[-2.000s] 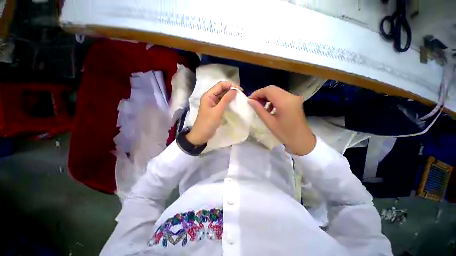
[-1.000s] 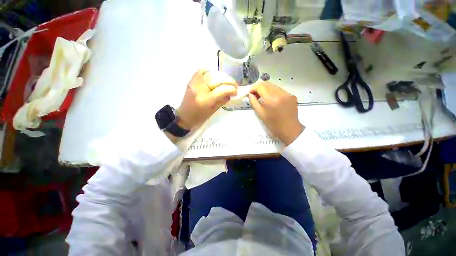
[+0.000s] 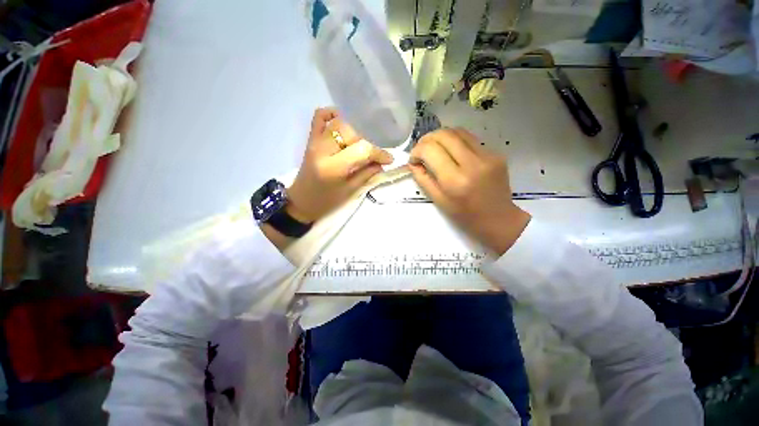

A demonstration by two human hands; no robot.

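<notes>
My left hand [image 3: 337, 170] and my right hand [image 3: 462, 179] pinch a cream fabric piece [image 3: 391, 176] between their fingertips, just in front of the sewing machine's needle area [image 3: 426, 125]. The cloth runs from my fingers down along my left forearm and over the table's front edge. A dark watch is on my left wrist. The hands are close together. The fingertips hide part of the cloth's edge. A rounded pale object [image 3: 366, 79] hangs by the machine head, just above my left hand.
Black scissors [image 3: 632, 170] and a slim dark cutter [image 3: 576, 104] lie right of the needle. A red basket [image 3: 104, 158] holding cream pieces [image 3: 79, 141] stands at the left. Ruler marks [image 3: 399, 265] run along the front edge. Paper sheets [image 3: 699, 29] are at the back right.
From lap level, my hands have come up with the cloth to the needle area. Since one second ago, the view has moved closer to the machine; both hands still pinch the cloth.
</notes>
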